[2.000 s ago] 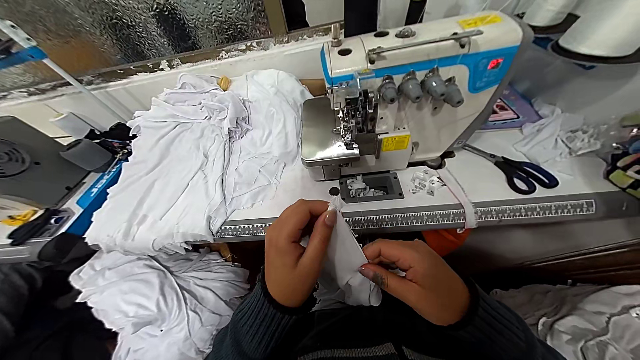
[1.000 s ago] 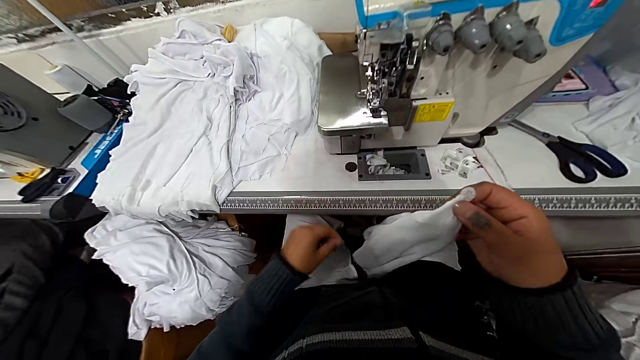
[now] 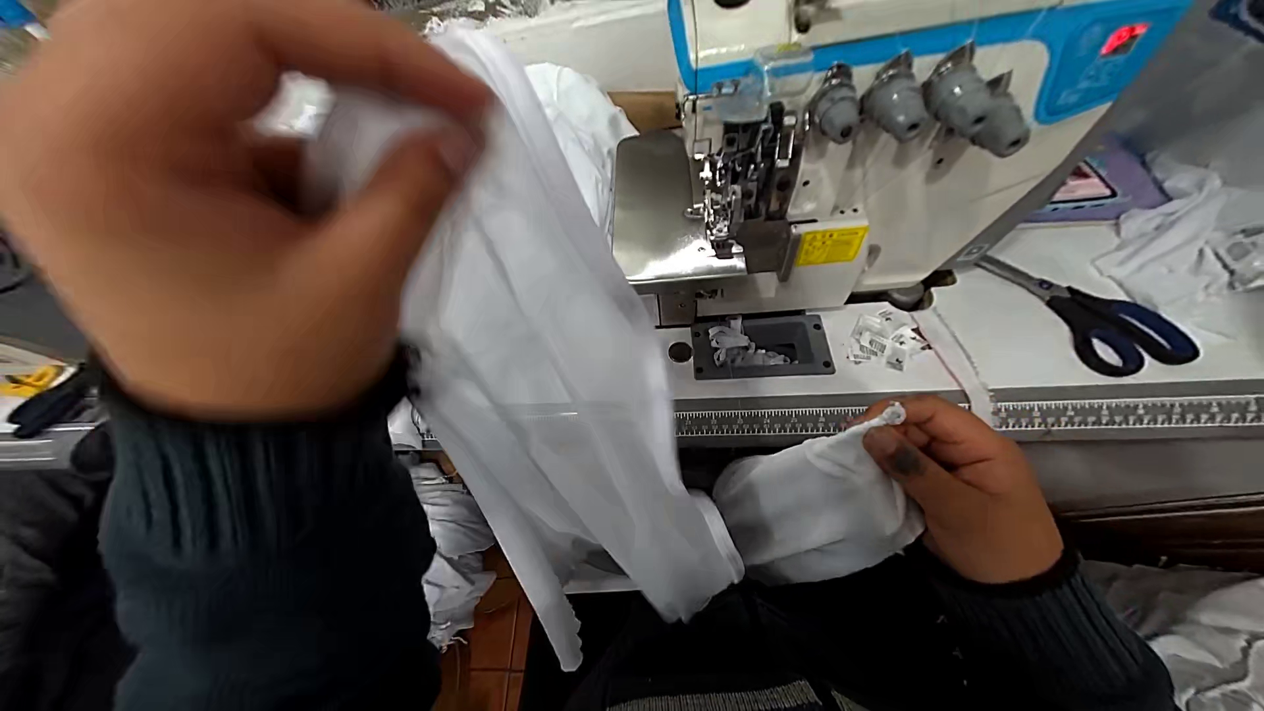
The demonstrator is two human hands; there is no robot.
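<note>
My left hand [image 3: 237,188], raised close to the camera and blurred, pinches white fabric between thumb and fingers. From it the white fabric [image 3: 553,365] hangs down in long folds in front of the table edge. My right hand [image 3: 973,484] grips another gathered part of white fabric [image 3: 820,504] between thumb and fingers, just below the ruler strip. The two parts meet low in the middle, over my lap; whether they are one piece I cannot tell. Behind stands a white and blue overlock sewing machine [image 3: 928,188] with a shiny metal plate [image 3: 662,212].
Black and blue scissors [image 3: 1116,321] lie on the table at the right, near small white labels [image 3: 884,339] and a fabric strip [image 3: 953,355]. A ruler strip [image 3: 1136,410] runs along the front edge. More white cloth [image 3: 449,543] is piled below, at the left.
My left hand has risen from my lap toward the upper left and the camera, and fabric now hangs from it. My right hand still holds its gathered part near the table edge.
</note>
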